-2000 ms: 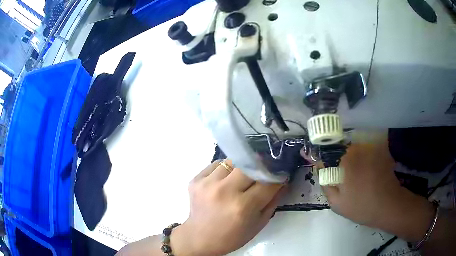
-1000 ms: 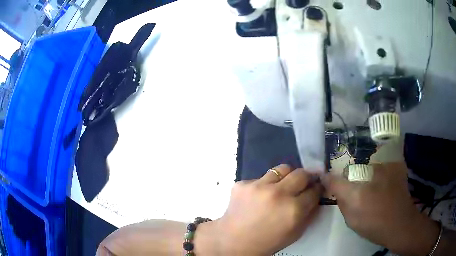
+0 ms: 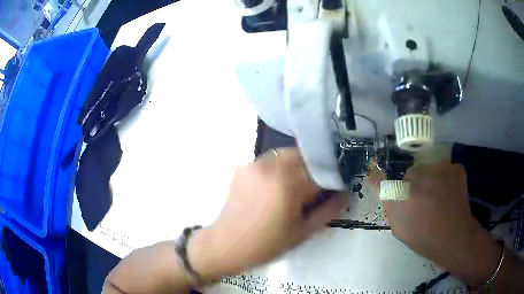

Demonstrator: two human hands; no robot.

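Note:
A dark fabric panel (image 3: 272, 136) lies at the machine, left of the needle area, partly hidden by my left hand and the white take-up guard. My left hand (image 3: 267, 201) is blurred and closed around the dark fabric, left of the needle. My right hand (image 3: 428, 204) is right of the presser foot area (image 3: 355, 156), partly behind the cream tension knobs (image 3: 415, 131); whether its fingers hold anything is hidden. The white guard (image 3: 313, 97) stands in front of the needle.
The white machine head (image 3: 368, 34) fills the top right. Black zipper strips (image 3: 115, 95) lie on the white table (image 3: 189, 115) at left. A blue bin (image 3: 40, 132) stands at the left edge, with another holding black material below. Black pieces (image 3: 488, 172) lie at right.
The view has shifted. A second ago more of the dark panel showed left of the guard and both hands met below it; now my hands are apart, my left one further left.

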